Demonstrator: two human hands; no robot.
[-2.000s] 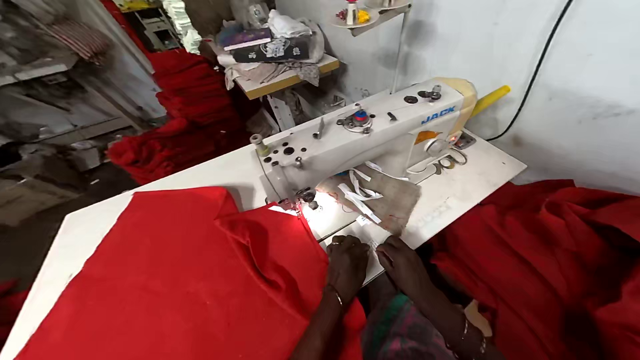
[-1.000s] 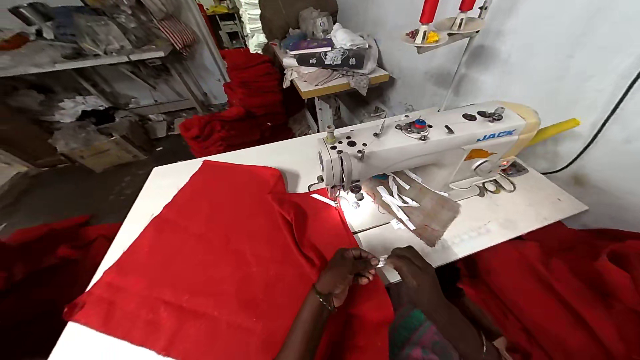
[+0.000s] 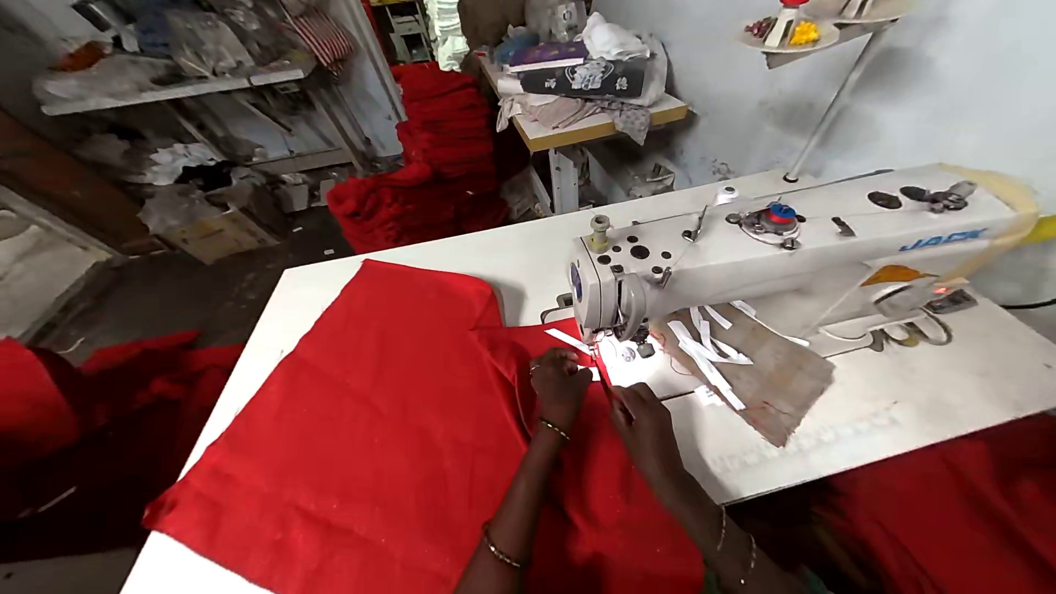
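A large red fabric piece (image 3: pixel 396 412) lies over the left of the white sewing table, its right edge at the needle area of a white Jack sewing machine (image 3: pixel 742 264). My left hand (image 3: pixel 561 384) rests on the fabric just left of the needle, fingers on a small white label (image 3: pixel 589 374). Close to its right, my right hand (image 3: pixel 643 421) pinches the fabric's edge in front of the presser foot. A white strip (image 3: pixel 569 341) lies on the fabric behind my left hand. More white strips (image 3: pixel 705 355) lie on a brown cloth (image 3: pixel 775 379) beneath the machine arm.
Stacked red fabric (image 3: pixel 450 157) stands beyond the table. A small side table (image 3: pixel 610 128) holds books and cloths. A thread stand (image 3: pixel 833 107) rises behind the machine. More red fabric (image 3: pixel 957 511) lies at the lower right, and a cluttered shelf (image 3: pixel 173 97) is at the back left.
Both hands have moved from the table's front edge up to the fabric by the needle. The small white piece between my fingers is now at the fabric. The view has shifted.
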